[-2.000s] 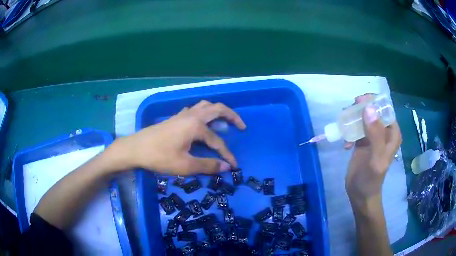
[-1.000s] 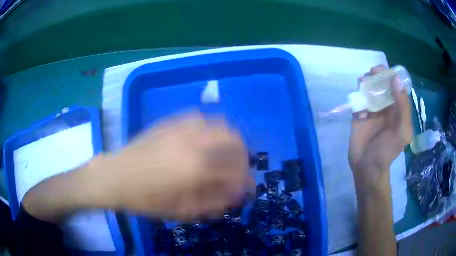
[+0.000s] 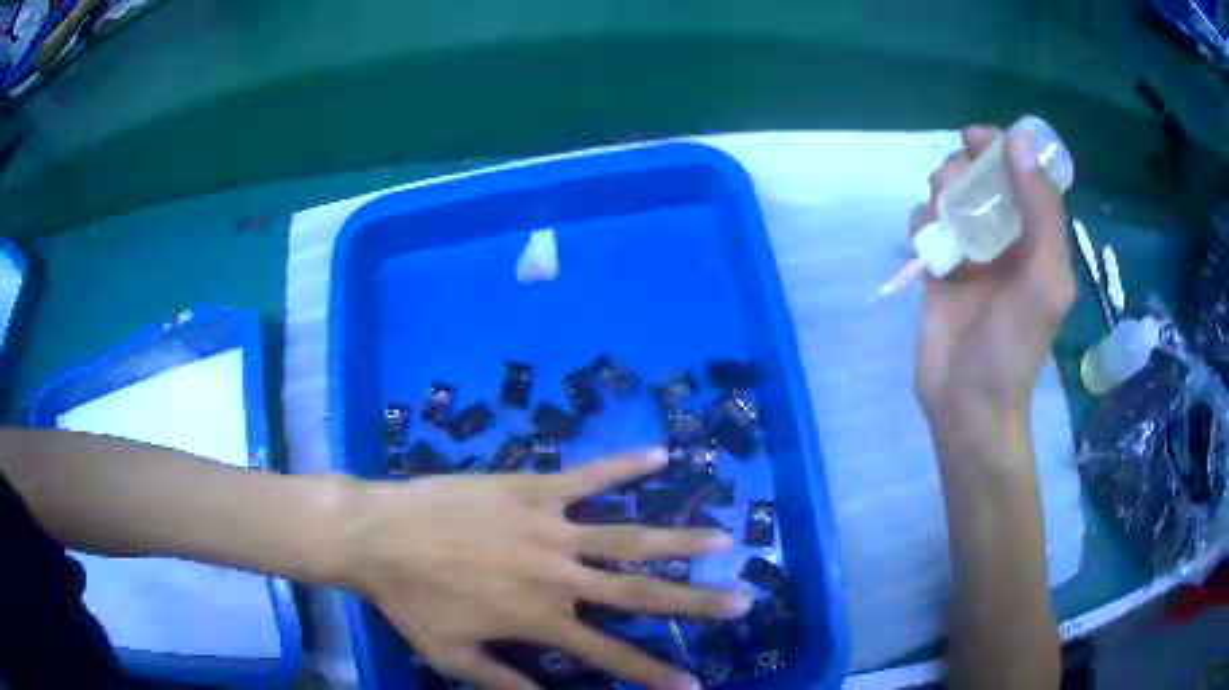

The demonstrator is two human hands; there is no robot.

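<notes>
A blue tray (image 3: pixel 795 404) holds many loose small black parts (image 3: pixel 518 383), mostly in its near half. A small white piece (image 3: pixel 538 256) lies near its far end. My left hand (image 3: pixel 539 573) is spread flat, palm down, over the black parts, fingers apart, with nothing visibly gripped; what lies beneath it is hidden. My right hand (image 3: pixel 997 283) is closed around a translucent bottle (image 3: pixel 981 209) to the right of the tray. The bottle's pinkish needle tip points down and left, above the white sheet (image 3: pixel 876 337).
A second blue tray (image 3: pixel 256 404) with a white lining is at the left, partly under my left forearm. At the right lie a spare bottle (image 3: pixel 1119 356), slim pale tools (image 3: pixel 1098 270) and a crumpled clear bag of dark contents (image 3: pixel 1159 452). A green surface (image 3: pixel 539 81) runs behind.
My left hand has opened and spread over the near parts. Several black parts now lie farther up the tray. My right hand holds the bottle higher in view, with its tip more downward.
</notes>
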